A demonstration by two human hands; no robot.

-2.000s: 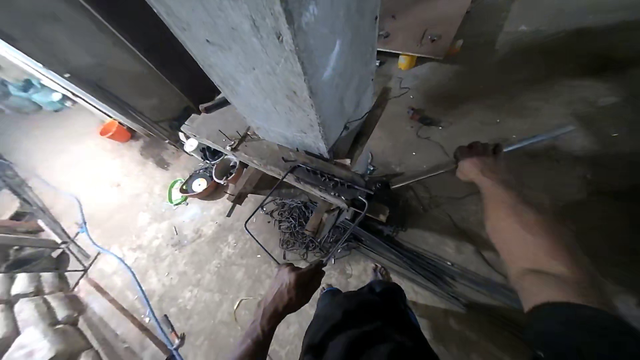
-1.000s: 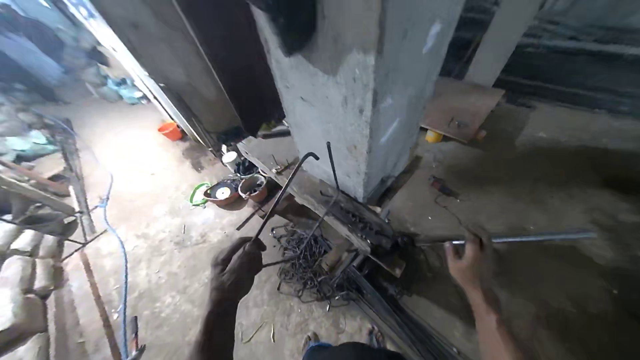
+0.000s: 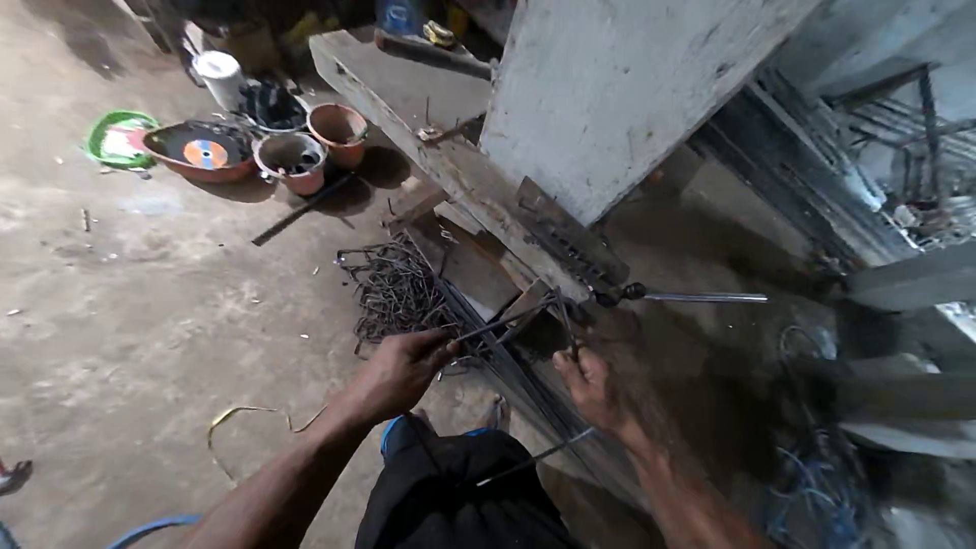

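My left hand [image 3: 415,364] is closed on one side of a bent steel rod [image 3: 507,320], and my right hand [image 3: 591,381] grips another part of it near a bend. The rod's lower part crosses in front of my dark shorts. Just beyond my hands is the end of a wooden bench [image 3: 457,179] that carries a metal bending plate with pegs [image 3: 572,232]. A metal bar [image 3: 705,297] sticks out to the right from the bench's end, with no hand on it. A heap of bent steel stirrups [image 3: 396,290] lies on the floor left of the bench.
Long straight rods [image 3: 526,381] lie under my hands, towards my right. Buckets [image 3: 293,164], a basin with a disc [image 3: 202,156] and a green basket [image 3: 122,139] stand at the upper left. A concrete column [image 3: 610,99] rises behind the bench. Blue cord [image 3: 812,488] lies at the lower right.
My right hand has let go of the metal bar and now grips the bent rod. My left hand still holds the rod, now lower and closer to my body. The view has turned strongly.
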